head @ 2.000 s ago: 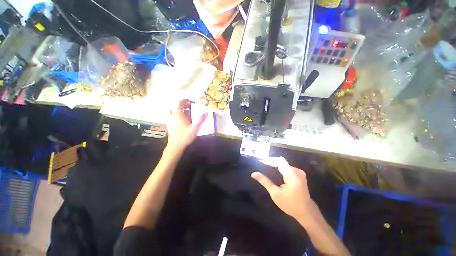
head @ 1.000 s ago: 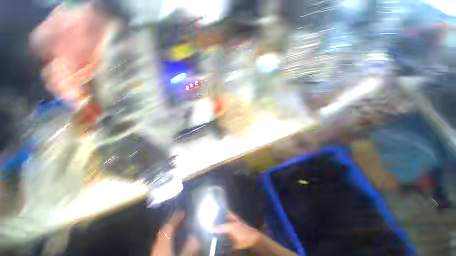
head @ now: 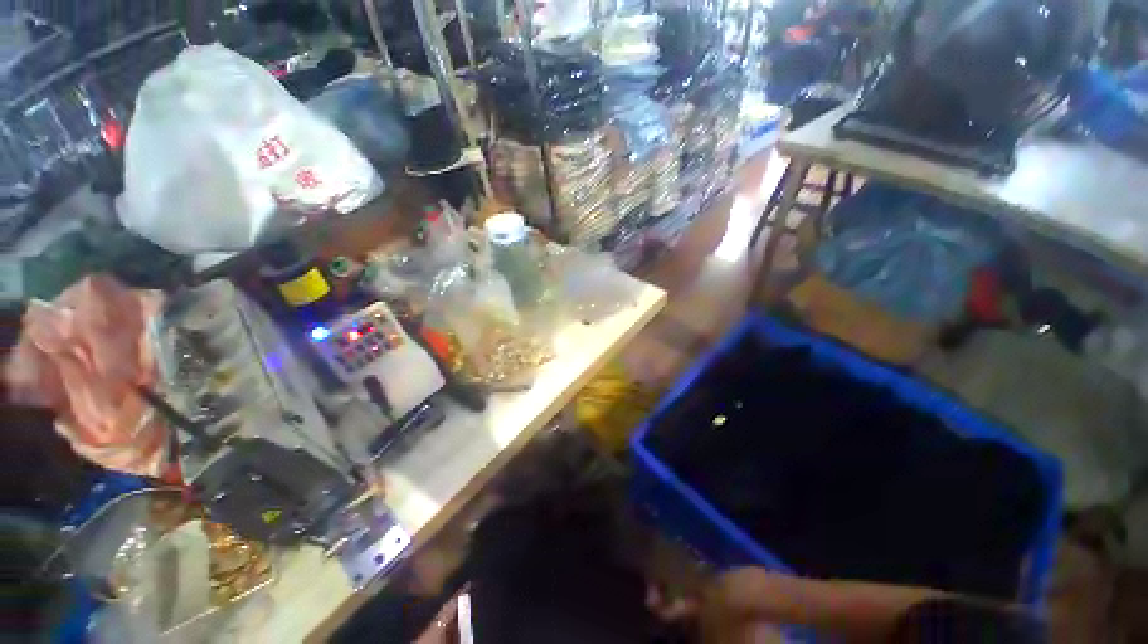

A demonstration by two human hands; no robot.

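Observation:
My right hand [head: 708, 596] is low in the picture, blurred and dim, with its forearm along the near rim of the blue crate [head: 844, 342]; whether it holds anything cannot be told. A sliver of skin at the bottom edge appears to be my left hand [head: 437, 625], mostly cut off. Black garments [head: 806, 466] with small gold buttons fill the crate. Black cloth [head: 535, 566] lies below the table edge. The button-sewing machine [head: 258, 491] is at lower left, its silver work plate [head: 375, 550] at the table edge.
The button tray [head: 239, 566] is left of the machine head. The control panel [head: 378, 359] and a bag of buttons [head: 510, 352] are right of it. A large white bag [head: 233, 157] stands behind. Another table [head: 982, 183] is at upper right; wrapped stacks [head: 592, 176] stand at the back.
The view has swung right, so the machine now shows at lower left and the crate more fully. My hands were together at a bright spot; now my right arm lies at the crate's near side.

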